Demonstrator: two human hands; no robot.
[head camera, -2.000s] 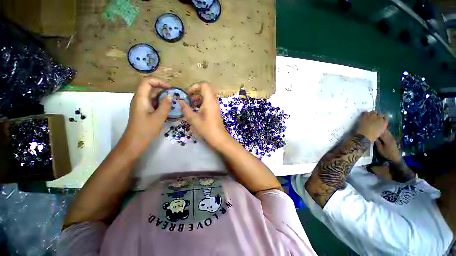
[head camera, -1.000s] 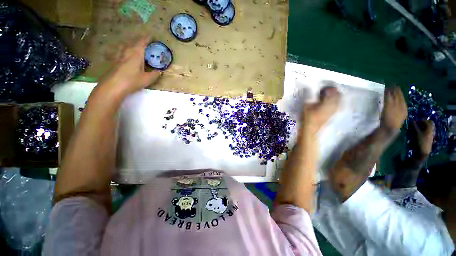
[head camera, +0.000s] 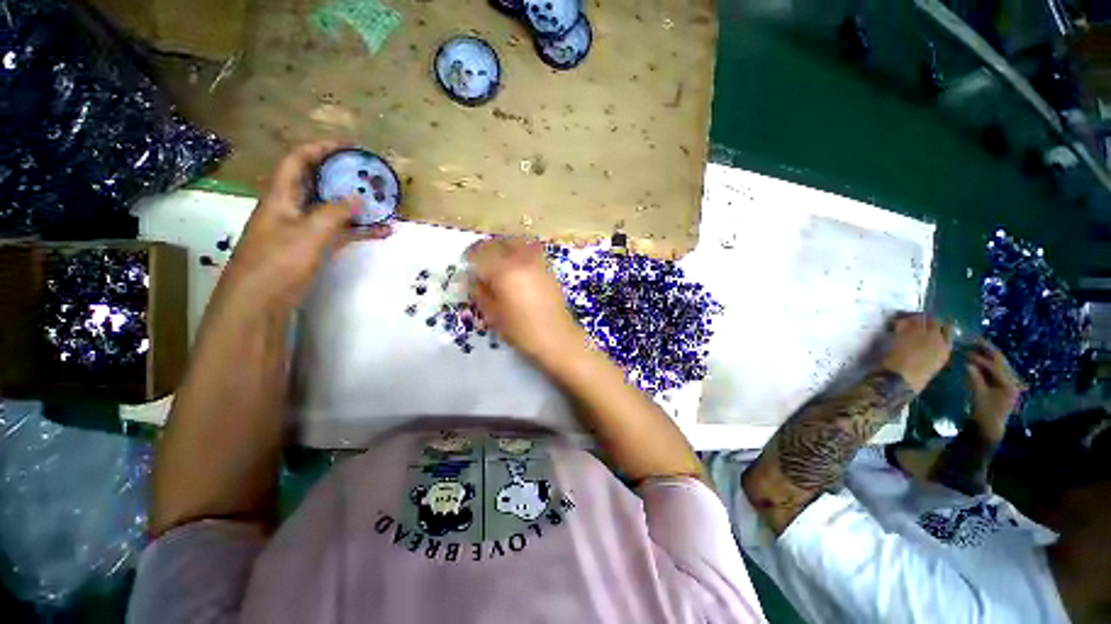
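My left hand (head camera: 292, 219) holds a round black-rimmed part (head camera: 358, 188) with a pale blue face and a few dark holes or inserts, at the near edge of the brown board. My right hand (head camera: 502, 283) is over the small loose inserts (head camera: 441, 302) on the white sheet; its fingertips are bunched and blurred, and I cannot tell if they hold an insert. The larger purple-black pile of inserts (head camera: 646, 319) lies just right of my right hand.
Several round parts (head camera: 468, 70) lie on the brown board (head camera: 597, 134). An open cardboard box (head camera: 166, 319) of shiny pieces stands at left, below a dark plastic bag (head camera: 85, 134). A clear bag (head camera: 67, 488) is lower left. A tattooed coworker's arm (head camera: 828, 427) is at right, near another heap (head camera: 1029, 299).
My left hand has taken hold of the nearest round part and drawn it closer. My right hand has moved back left from beyond the pile. The part held two seconds ago is out of my hands.
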